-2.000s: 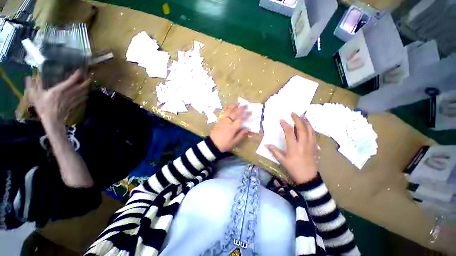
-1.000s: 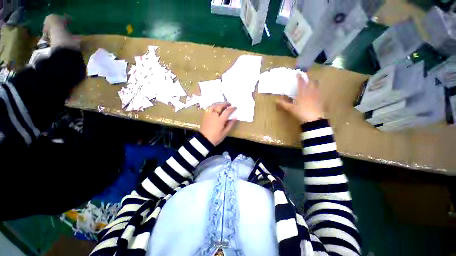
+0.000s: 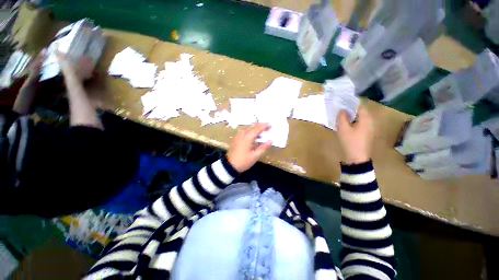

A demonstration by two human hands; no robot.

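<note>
Larger white leaflets (image 3: 279,101) lie overlapping on the brown cardboard in front of me. My left hand (image 3: 249,146) rests at their lower left edge, fingers slightly apart. My right hand (image 3: 354,134), blurred, holds a bunch of white leaflets (image 3: 340,98) by its lower end, tilted up at the right. More white slips (image 3: 310,108) lie flat between the bunch and the larger leaflets. A loose heap of small white cards (image 3: 178,92) lies to the left, with a few white sheets (image 3: 133,68) beyond it.
Open boxes (image 3: 317,35) stand on the green belt (image 3: 235,33) at the top and right. More grey-white boxes (image 3: 446,139) stand on the cardboard (image 3: 383,180) at right. At left, another person in black (image 3: 71,164) holds a stack (image 3: 76,44). Something blue lies below the bench edge.
My right hand has moved right from the larger leaflets and gathered the fanned slips into a raised bunch. My left hand has shifted little. The neighbour's hands are again around a stack.
</note>
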